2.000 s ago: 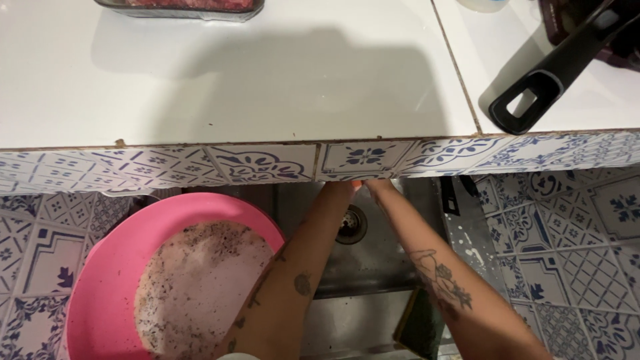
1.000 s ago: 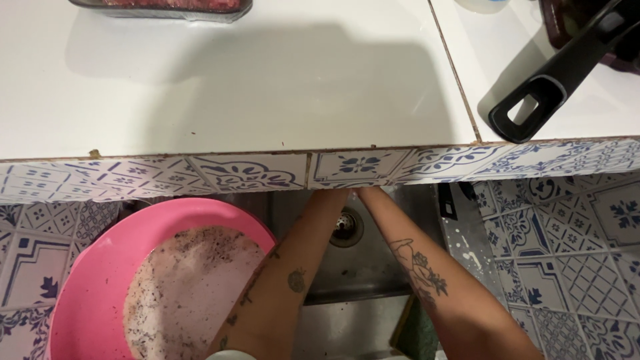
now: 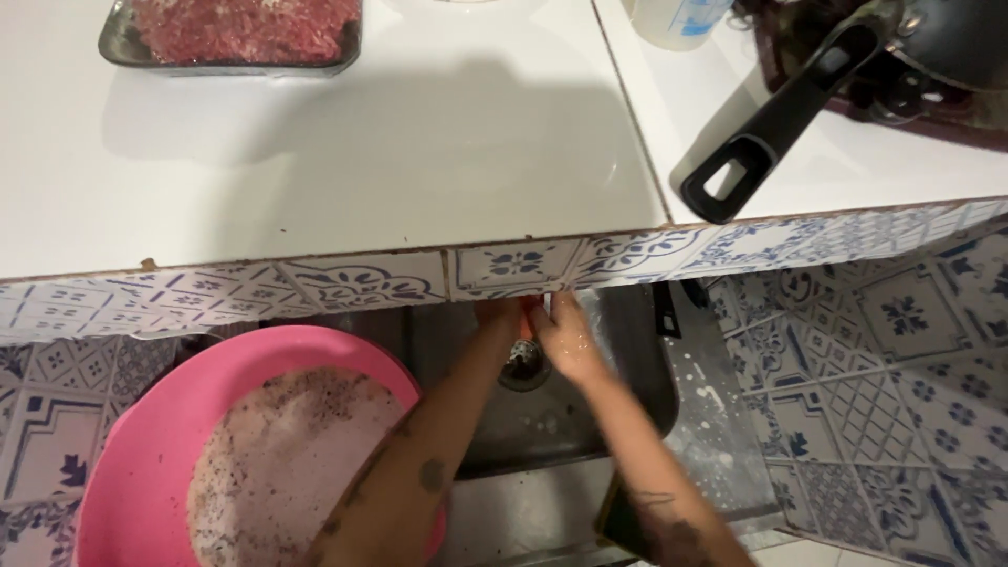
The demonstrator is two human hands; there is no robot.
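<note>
Both my hands are over the metal sink, just under the tiled counter edge. My left hand is blurred and partly hidden by that edge; its fingers meet an orange-red object, whose kind I cannot tell. Close beside it, wet and with bent fingers, my right hand touches or nearly touches the same object. The sink drain shows between my wrists. Left of my left forearm, a pink plastic basin holds cloudy, foamy water with dark specks.
Raw ground meat lies in a black tray on the white counter. A pan's black handle reaches over the counter at right, near a translucent container. A green scouring pad is by my right forearm.
My hands have come out from beneath the counter edge toward me, so more of them shows. The orange-red object is plainer between them than one second ago.
</note>
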